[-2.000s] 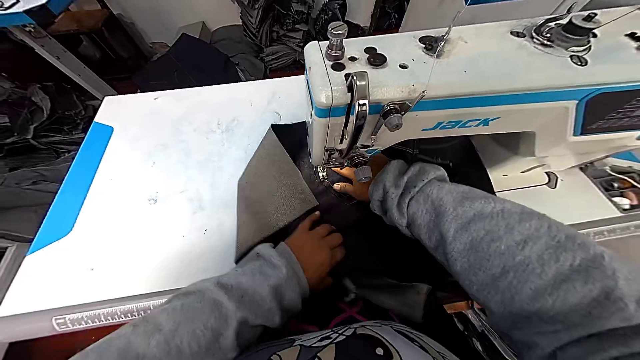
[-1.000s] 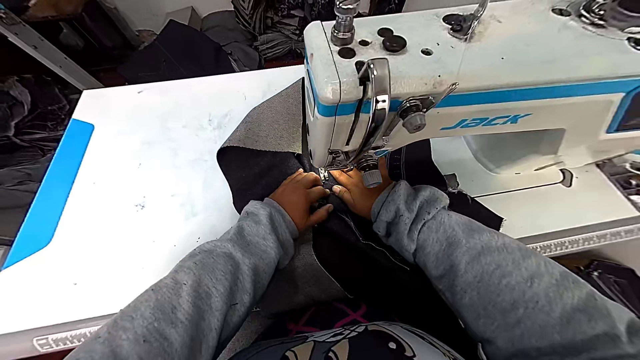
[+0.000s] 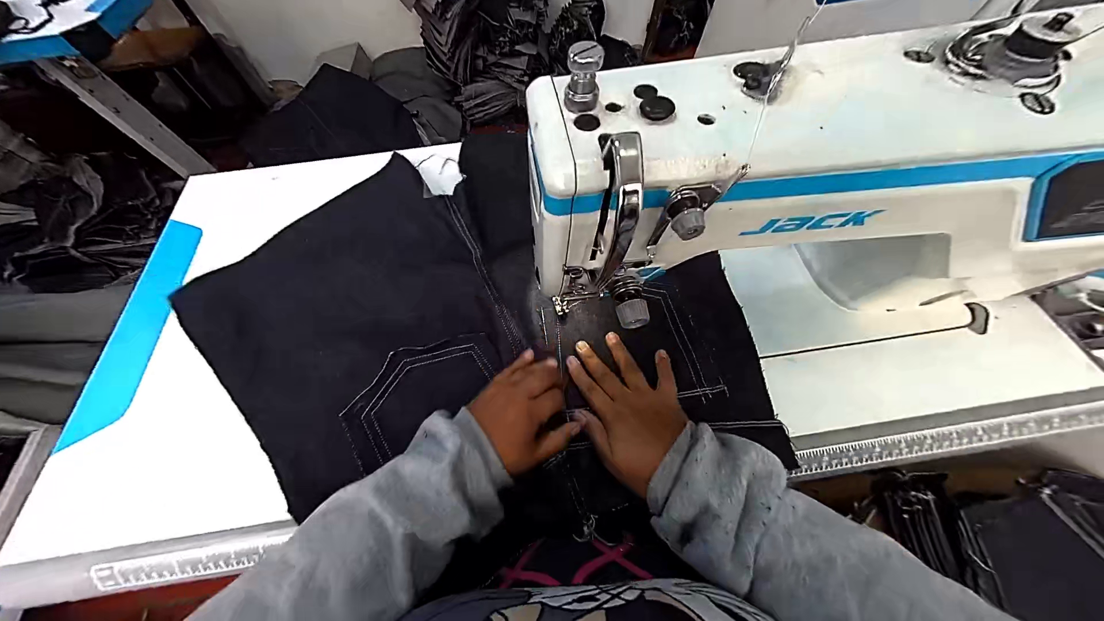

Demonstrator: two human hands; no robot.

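A dark denim garment piece point(image 3: 328, 285) with light double topstitching lies spread over the table and under the needle area of a white and blue Jack sewing machine point(image 3: 793, 190). The presser foot point(image 3: 569, 302) is over the cloth, beside a central seam. My left hand point(image 3: 522, 414) rests on the fabric just in front of the foot, fingers bent, and may pinch a bit of cloth; that is hard to tell. My right hand point(image 3: 630, 410) lies flat on the fabric to its right, fingers spread, its thumb near my left thumb. A small white patch point(image 3: 442, 175) shows at the seam's far end.
The white table point(image 3: 233, 509) has a ruler strip point(image 3: 190, 565) along its front edge and a blue corner panel at left. Stacks of dark cloth point(image 3: 492, 52) lie behind the table, with more dark pieces point(image 3: 1035, 526) below at right. Another table stands at upper left.
The fabric now lies unfolded and flat, with its topstitched shapes showing; earlier its grey underside was folded up. Both hands have moved toward my body from beside the presser foot, and my right hand has spread out.
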